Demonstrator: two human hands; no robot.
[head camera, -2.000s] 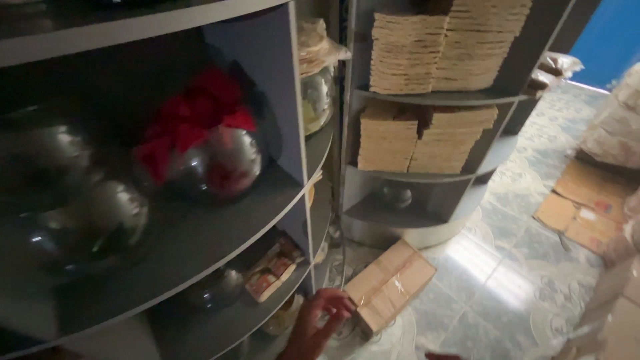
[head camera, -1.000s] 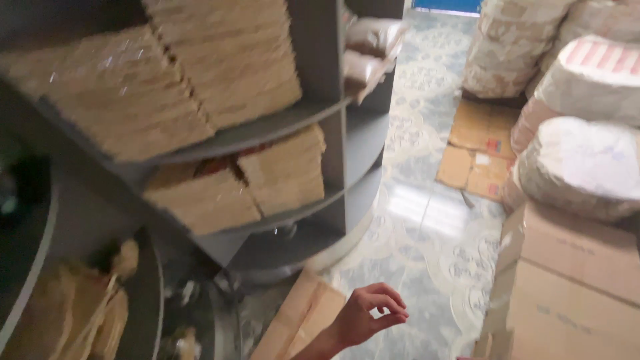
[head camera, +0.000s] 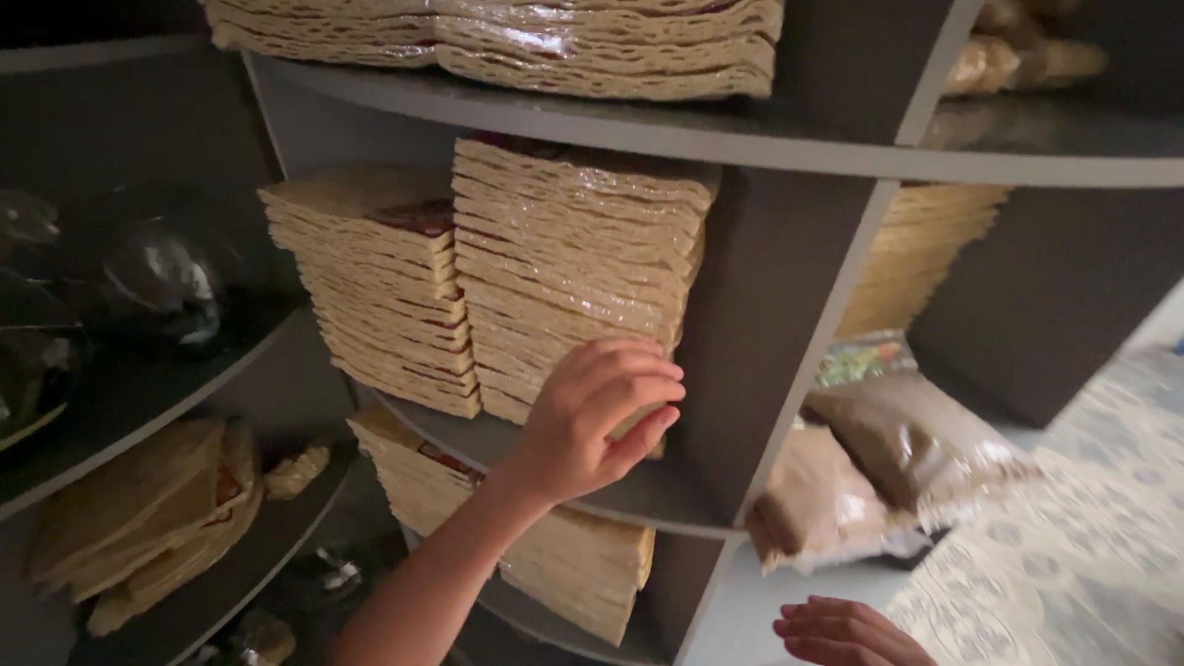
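Observation:
My left hand (head camera: 601, 416) is raised with bent fingers in front of the lower right part of a tall stack of flat packets in clear wrap (head camera: 573, 268); whether it touches them I cannot tell. Nothing shows in its grasp. Beside that stack, on the same curved shelf, stands another stack of tan packets (head camera: 379, 287). Low at the right, my right hand (head camera: 851, 634) comes in from the bottom edge, partly cut off, holding nothing that I can see. Two filled brown plastic bags (head camera: 925, 444) lie above it, on a shelf.
More packet stacks (head camera: 573, 564) fill the shelf below, others (head camera: 610, 42) the one above. Rounded shelves at the left hold clear glass-like bowls (head camera: 166, 268) and wrapped tan packages (head camera: 157, 518). A grey upright divider (head camera: 814, 342) stands right of my left hand. Patterned floor tiles (head camera: 1091, 518) lie beyond.
The view has moved much closer to the packet shelves. My left hand, over the floor and a cardboard box one second ago, is now in front of the tall stack. My right hand has come into view.

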